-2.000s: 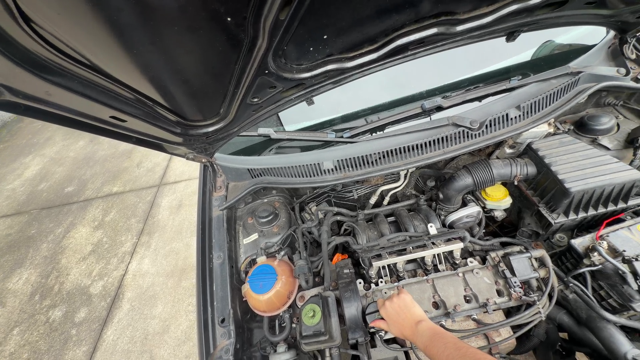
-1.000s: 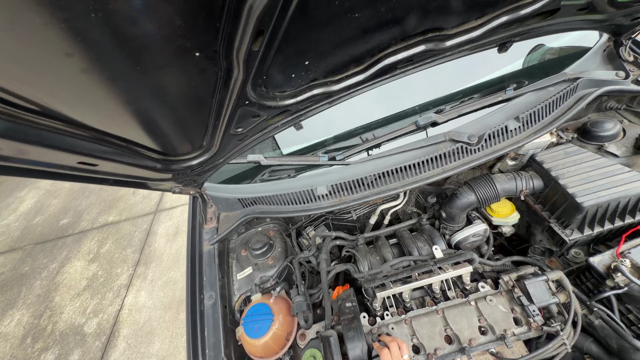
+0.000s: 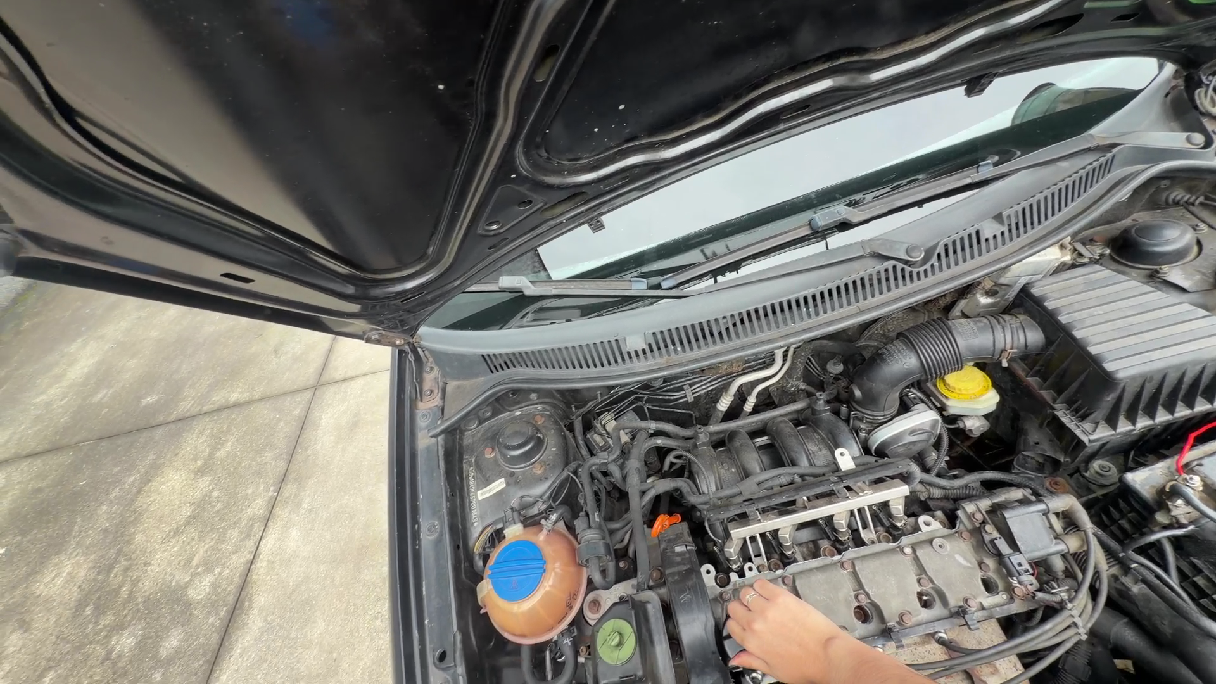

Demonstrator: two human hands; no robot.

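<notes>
My right hand [image 3: 784, 632], with a ring on one finger, reaches in from the bottom edge. Its curled fingers rest at the left end of the grey metal engine valve cover [image 3: 898, 584], just right of the black timing belt cover [image 3: 691, 594]. A dark part shows by the fingertips; whether they grip it cannot be told. Behind the hand runs a silvery fuel rail [image 3: 822, 508], in front of the black intake manifold [image 3: 774, 456]. An orange dipstick handle [image 3: 666, 523] stands up left of the rail. My left hand is out of view.
At left are the coolant expansion tank [image 3: 537, 608] with its blue cap and a green-capped reservoir [image 3: 616, 642]. The air filter box [image 3: 1126, 351] and yellow-capped brake fluid reservoir [image 3: 966, 388] are at right. The raised bonnet [image 3: 380, 123] hangs overhead. Thick ignition leads [image 3: 1088, 579] curve right of the hand.
The view has shifted, so more of my right hand and forearm shows than a second ago. The hand remains at the left end of the valve cover.
</notes>
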